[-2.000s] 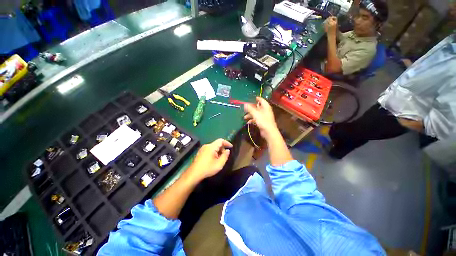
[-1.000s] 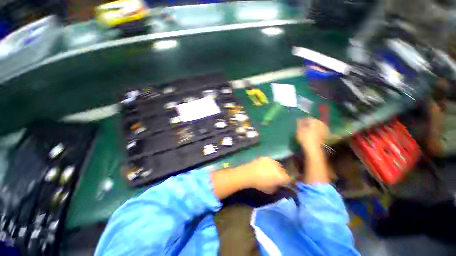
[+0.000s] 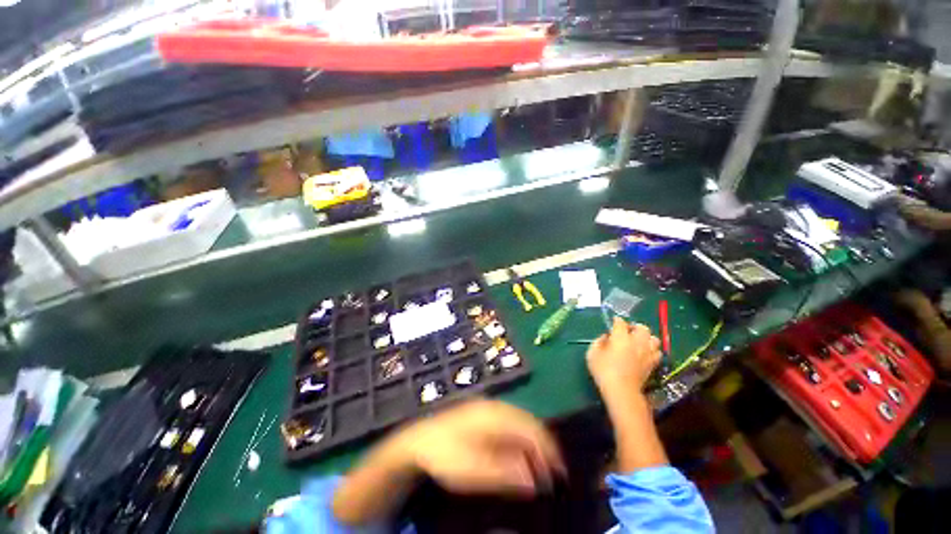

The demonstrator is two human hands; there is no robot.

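Observation:
My right hand is over the green bench with curled fingers, at the end of a thin grey stick; I cannot tell whether it grips it. My left hand is blurred, low in front of the black compartment tray, and its fingers cannot be made out. The tray holds small black units with white or gold faces and a white paper slip. A green-handled screwdriver, yellow-handled pliers, a white paper, a small clear bag and a red stick lie nearby.
A red compartment tray with units is at the lower right. A black box with cables and a blue bin stand behind. Another black tray is at left. A yellow bin and white foam box sit on the far ledge.
The view has swung left and up, showing the far ledge and upper shelf. The right hand has moved from near the red stick to the grey stick. The left hand is now blurred.

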